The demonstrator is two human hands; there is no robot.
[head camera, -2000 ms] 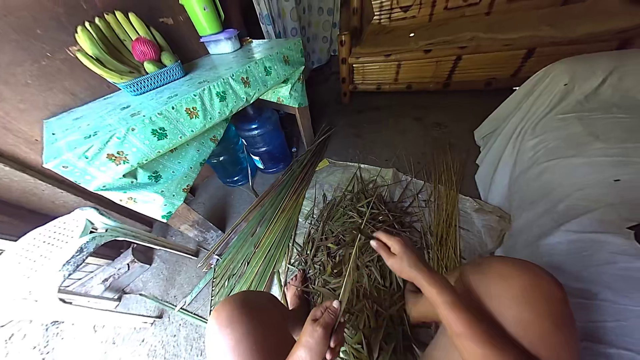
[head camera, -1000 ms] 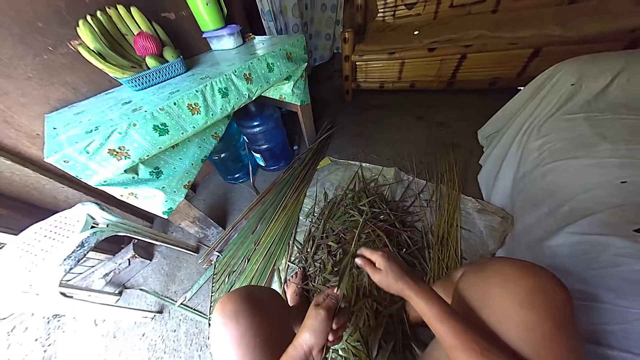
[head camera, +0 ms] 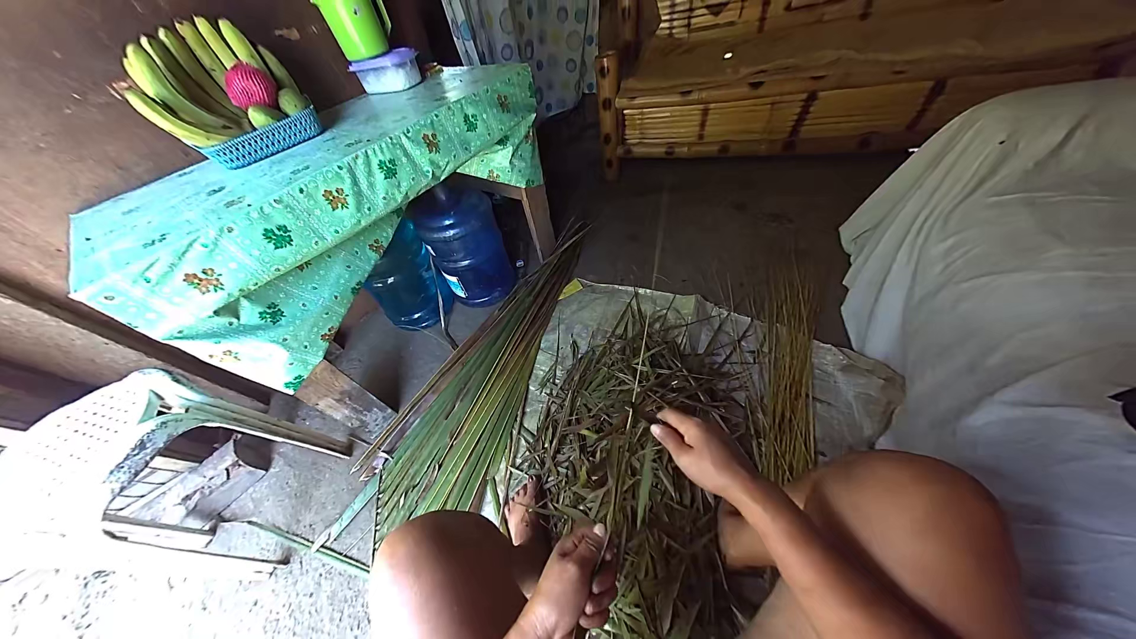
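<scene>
My left hand (head camera: 581,577), low in the middle, is closed on the lower end of a thin palm leaf midrib (head camera: 635,377) that slants up and away. My right hand (head camera: 697,446) is beside that strand, thumb and fingertips close to it; whether they pinch a blade or knife cannot be told. Below both hands lies a heap of short leaf shavings (head camera: 674,532) on a pale sack (head camera: 852,390). Left of the heap is a fan of long green palm leaflets (head camera: 470,399). Right of it lies a bundle of stripped yellowish midribs (head camera: 788,382).
A table with a green floral cloth (head camera: 293,222) stands left, bearing a blue basket (head camera: 266,139) of bananas. Blue water jugs (head camera: 466,244) are under it. A white plastic chair (head camera: 89,444) is at lower left, a bamboo bench (head camera: 772,106) at the back, and a pale cloth-covered object (head camera: 1003,266) on the right.
A thin strand now extends well beyond my right hand, farther than one second ago. The leaf bundle and the stripped midribs stay where they were.
</scene>
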